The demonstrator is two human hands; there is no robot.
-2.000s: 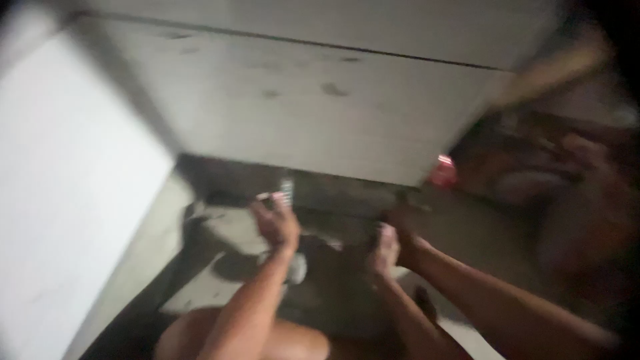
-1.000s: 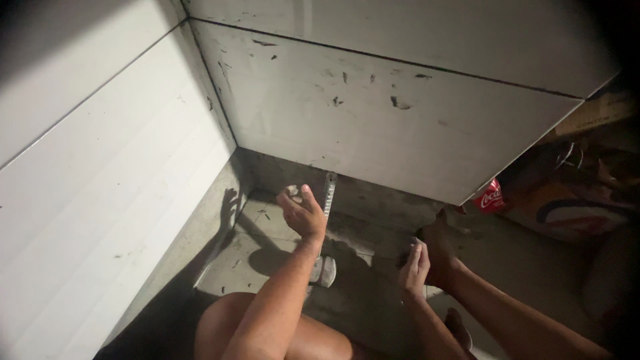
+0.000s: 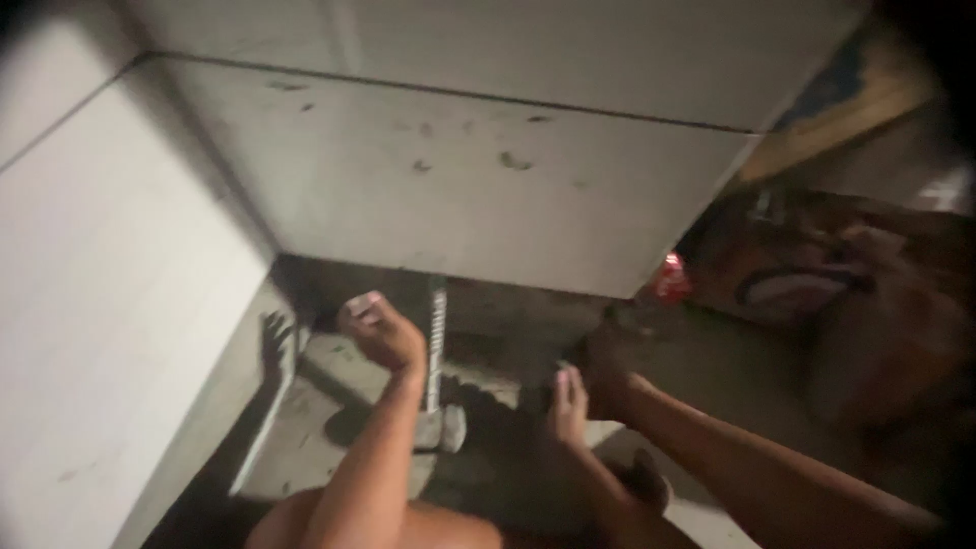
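Note:
My left hand (image 3: pixel 383 332) is raised near the foot of the wall, fingers curled; something pale shows at its fingertips, too blurred to tell whether it is held. Just right of it lies a mallet (image 3: pixel 441 428) with a pale head and a light, patterned handle, partly behind my forearm. Lower and to the right, my right hand (image 3: pixel 568 404) has its fingers together and pointing up, with a small greyish spot at the tips that I cannot identify. It is close beside a bare foot (image 3: pixel 606 370).
Large pale wall panels (image 3: pixel 473 206) with dark smudges meet in a corner on the left. Past the right panel edge are a red wrapper or can (image 3: pixel 672 279), a dark printed sack (image 3: pixel 793 290) and a cardboard piece (image 3: pixel 854 114). A bare leg (image 3: pixel 732 450) crosses the lower right.
Between one second ago and now, my left hand has turned and its fingers have curled more. The view has shifted. The mallet still lies on the floor.

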